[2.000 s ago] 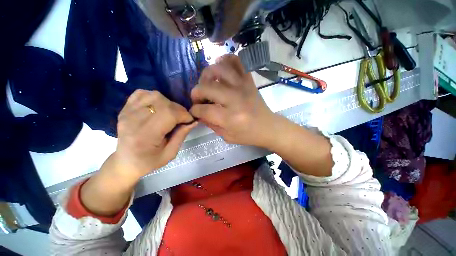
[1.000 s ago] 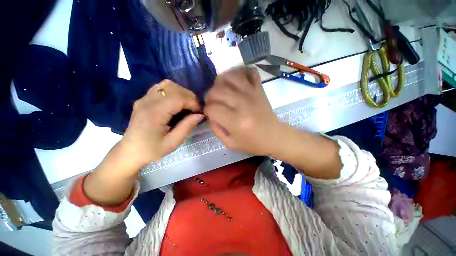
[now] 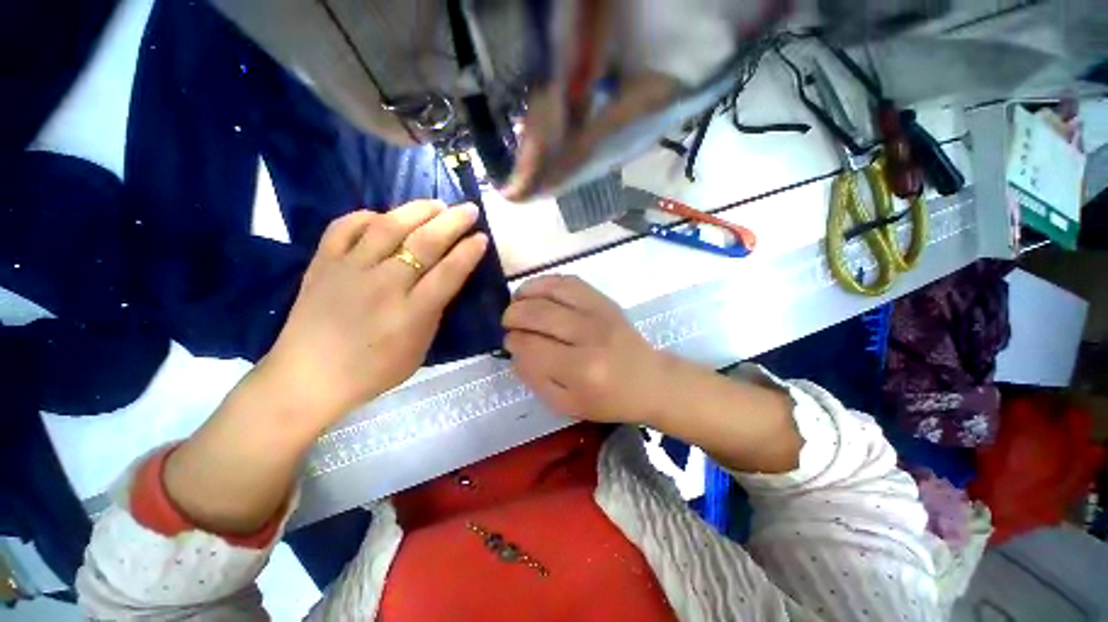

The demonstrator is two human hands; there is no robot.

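Note:
The navy fabric garment piece [image 3: 231,207] covers the left of the table and runs to the lit needle area [image 3: 459,160] of the sewing machine [image 3: 486,73]. My left hand [image 3: 377,292] lies on the fabric just in front of the needle area, fingers pressing it flat, a gold ring on one finger. My right hand [image 3: 577,346] is lower right, fingers curled on the fabric's right edge near the ruler strip. A small dark bit of the edge shows at its fingertips. The fingertips' exact hold is partly hidden.
The grey ribbed block [image 3: 592,202] and thread snips [image 3: 693,227] lie right of the needle. Scissors [image 3: 860,243] and a dark red-brown screwdriver [image 3: 900,152] lie far right. Black strips [image 3: 772,125] lie behind. The ruler strip [image 3: 450,407] runs along the front edge. Piled cloth [image 3: 954,352] is lower right.
My hands have moved apart; they pinched the edge together before. My left hand now lies flat near the needle, and my right hand is lower. The camera view has shifted.

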